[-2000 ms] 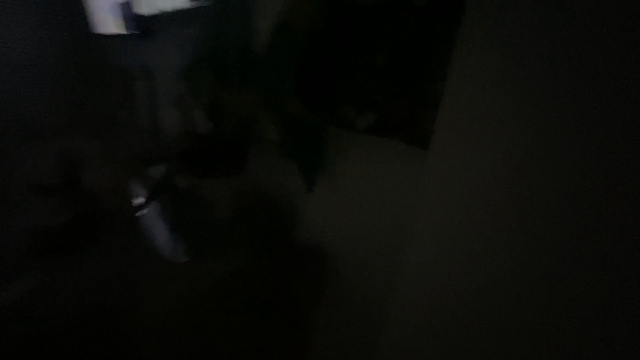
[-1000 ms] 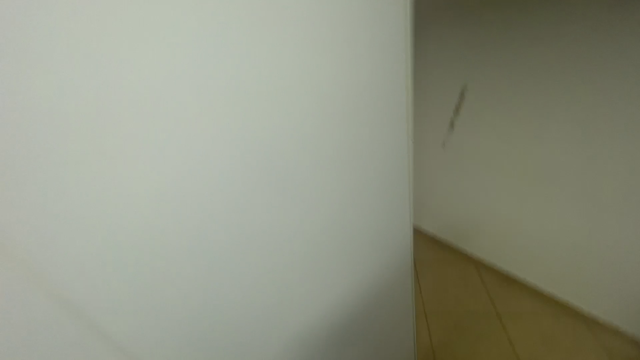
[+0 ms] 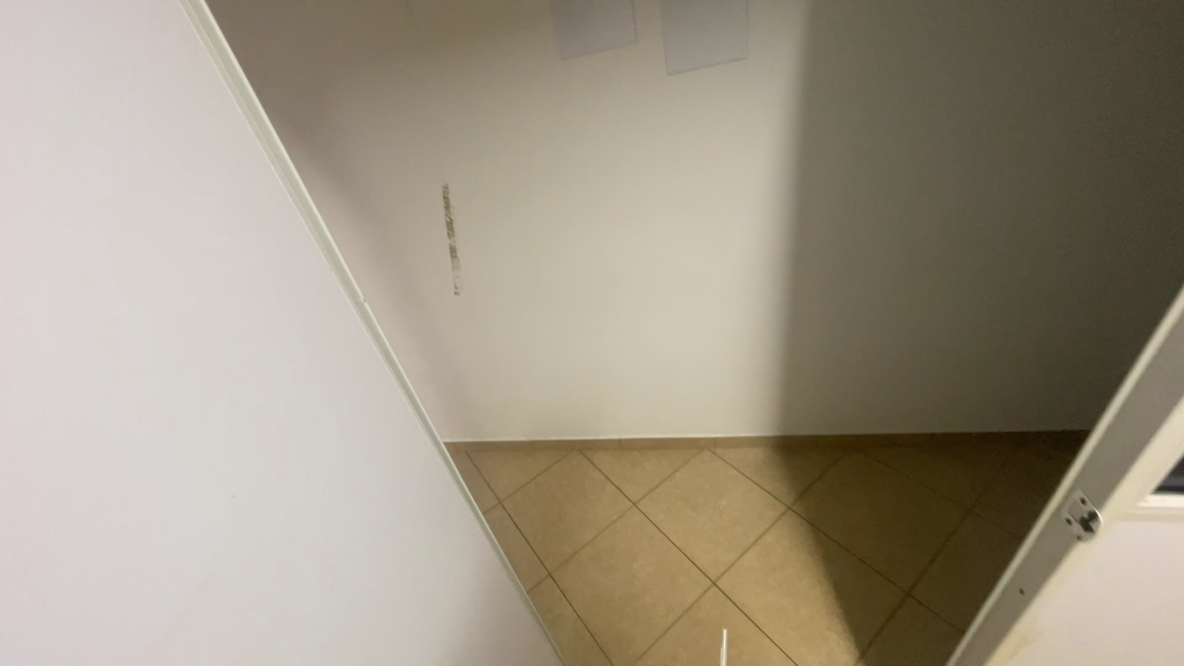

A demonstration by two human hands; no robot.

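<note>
Neither my left hand nor my right hand is in view, so what they hold or touch is hidden. A large white panel, which looks like a door leaf (image 3: 203, 370), fills the left side at a slant. On the right stands a pale door frame (image 3: 1036, 564) with a metal strike plate (image 3: 1082, 515) on it. The end of a thin white object (image 3: 724, 647) shows at the bottom edge; what it is I cannot tell.
Beyond the opening is a white wall (image 3: 610, 277) with a dark scuffed mark (image 3: 450, 239). Two sheets (image 3: 705, 37) hang high on it. Beige floor tiles (image 3: 671, 536) run along its foot, and a shadow covers the right part.
The view has swung from near darkness to a lit doorway. More of the wall and tiled floor shows than one second ago, and the white panel covers less of the view.
</note>
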